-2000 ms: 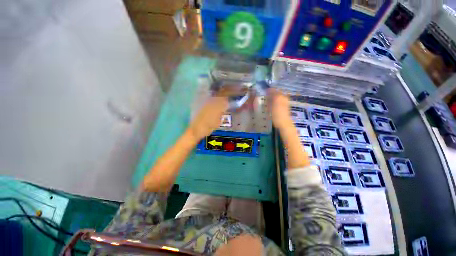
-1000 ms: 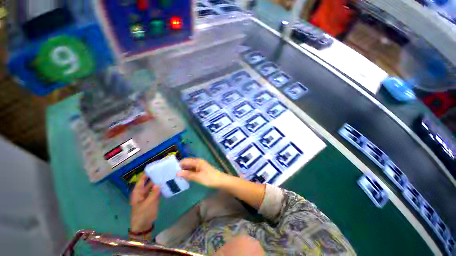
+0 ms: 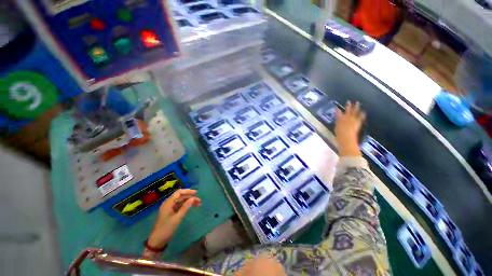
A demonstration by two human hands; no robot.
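My right hand (image 3: 349, 126) reaches over the conveyor belt (image 3: 388, 116), fingers spread and blurred, beside a panel (image 3: 330, 111); whether it touches a panel cannot be told. My left hand (image 3: 173, 216) is raised in front of the press base, fingers curled apart, with nothing visible in it. The blister tray (image 3: 321, 157) holds panels in rows, dark patterned side up. The fixture (image 3: 127, 146) is orange-brown and sits on the press base plate (image 3: 86, 180) under the press head (image 3: 100, 116).
The control box (image 3: 116, 46), with a lit red switch, overhangs the press. Stacked trays (image 3: 216, 67) stand behind the working tray. A line of panels (image 3: 402, 183) lies along the conveyor's near part, with one separate panel (image 3: 414, 244) nearer. A blue object (image 3: 454, 108) lies at far right.
My right hand has left the pale panel and moved right to the conveyor. The pale panel no longer shows between my hands. My left hand has stayed near the press front. The view has shifted slightly.
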